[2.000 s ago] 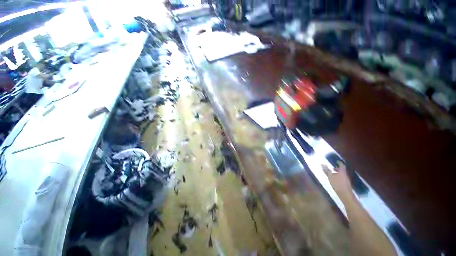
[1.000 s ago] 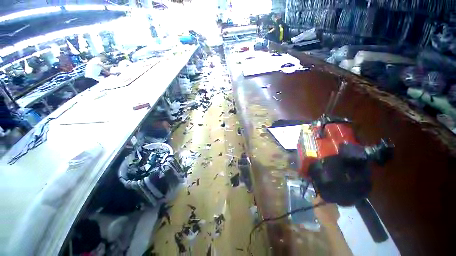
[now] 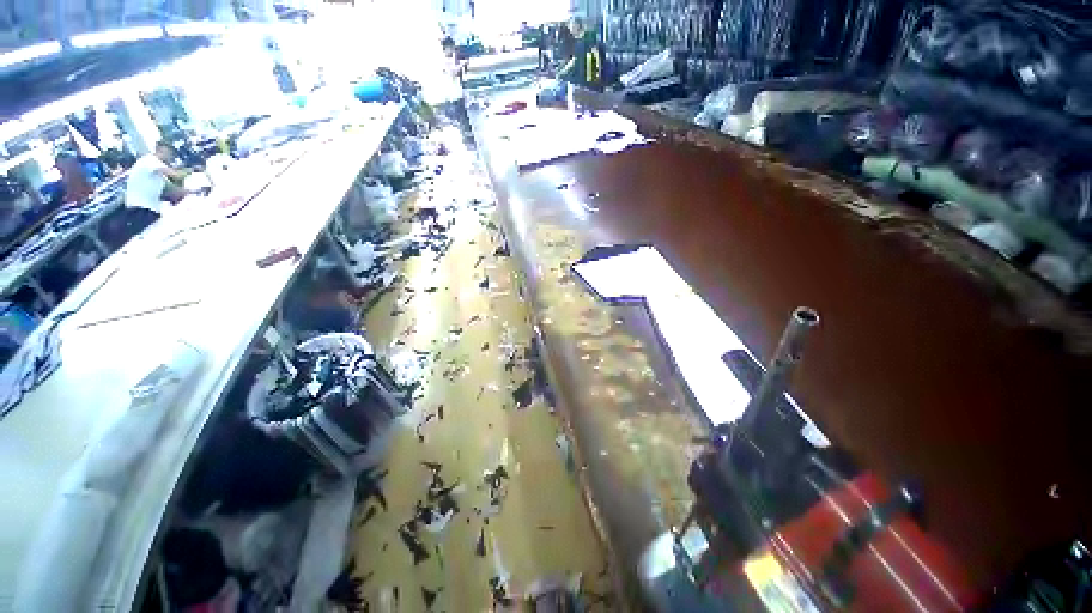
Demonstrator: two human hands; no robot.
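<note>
The straight-knife cutting machine (image 3: 826, 527), with a red box and an upright post, stands at the lower right on the reddish-brown table (image 3: 910, 323). It is partly blurred. The fabric lay (image 3: 683, 323) with white paper on top and a dark edge showing runs from the machine away from me. A dark weight (image 3: 745, 369) lies on the paper beside the post. The silver base plate (image 3: 671, 560) shows at the machine's lower left. Neither of my hands is visible.
White pieces (image 3: 575, 134) lie at the table's far end. Fabric rolls (image 3: 958, 186) line the right side. Left are a scrap-littered floor (image 3: 479, 479), a stuffed scrap bin (image 3: 329, 389) and a long white table (image 3: 156, 299). A person (image 3: 150, 180) is beyond it; another (image 3: 583, 54) is far ahead.
The machine has come nearer, to the lower right, and its post now stands in front of the lay. My hand, seen at the lay before, is out of view. The camera view has shifted.
</note>
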